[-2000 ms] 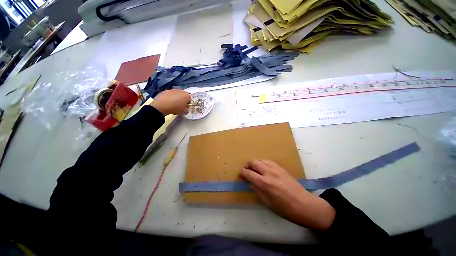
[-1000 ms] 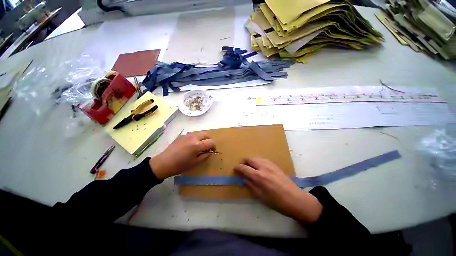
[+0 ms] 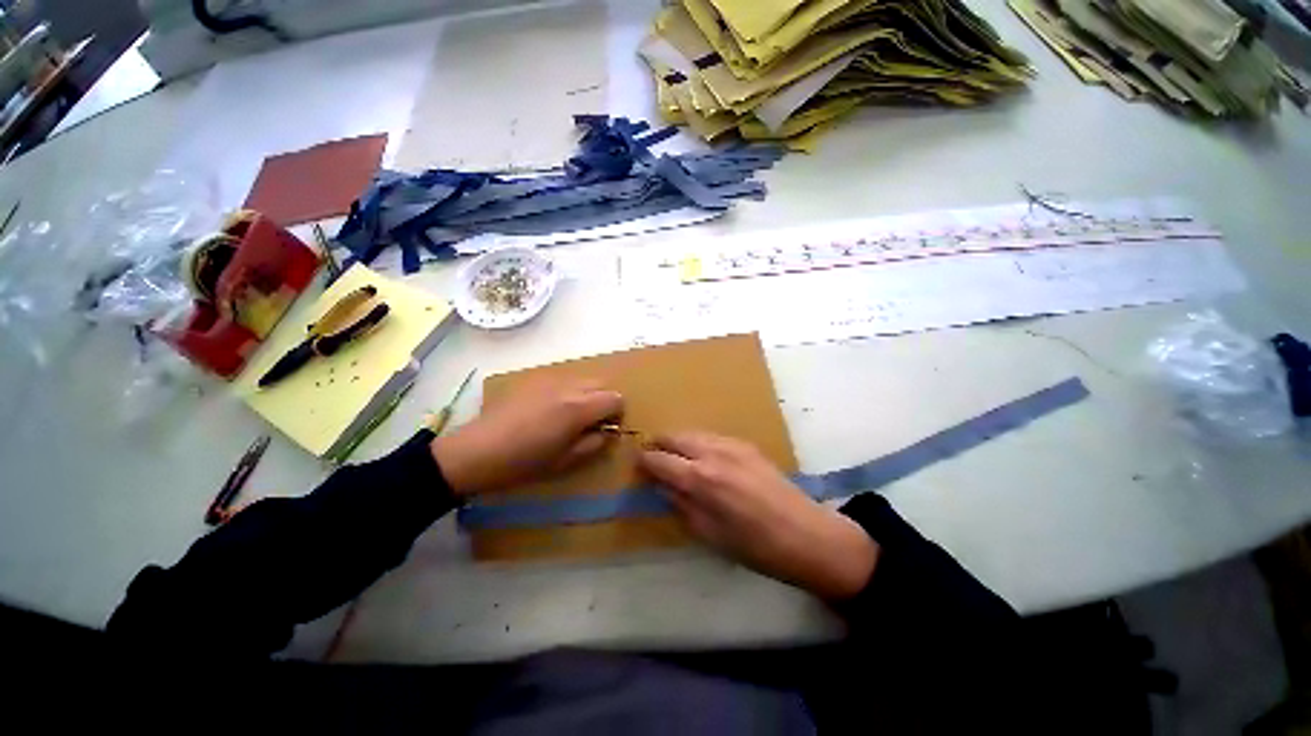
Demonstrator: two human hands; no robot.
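Note:
A blue-grey fabric strip (image 3: 956, 437) lies across the lower part of a tan cardboard work board (image 3: 700, 377) and runs past its right edge. My left hand (image 3: 535, 431) is over the board's left side, above the strip, with a tiny metallic fitting (image 3: 618, 429) in its fingertips. My right hand (image 3: 748, 503) lies partly over the strip, its fingertips close to the fitting; whether they hold a piece too is too small to tell. A small white dish (image 3: 505, 288) with many tiny pieces stands behind the board. The awl (image 3: 449, 407) shows partly beside my left hand.
Yellow-black pliers (image 3: 328, 335) lie on a yellow pad (image 3: 408, 328), with dark snips (image 3: 237, 480) in front. A red tape dispenser (image 3: 247, 292) and plastic bag are left. Behind are cut strips (image 3: 539, 201), a long white template (image 3: 920, 285) and yellow stacks (image 3: 848, 65). Another plastic bag (image 3: 1219, 374) is right.
My left hand has come from the dish to the board with a tiny fitting. My right hand's fingertips have moved up beside it. The view has shifted, uncovering the pad, pliers and snips.

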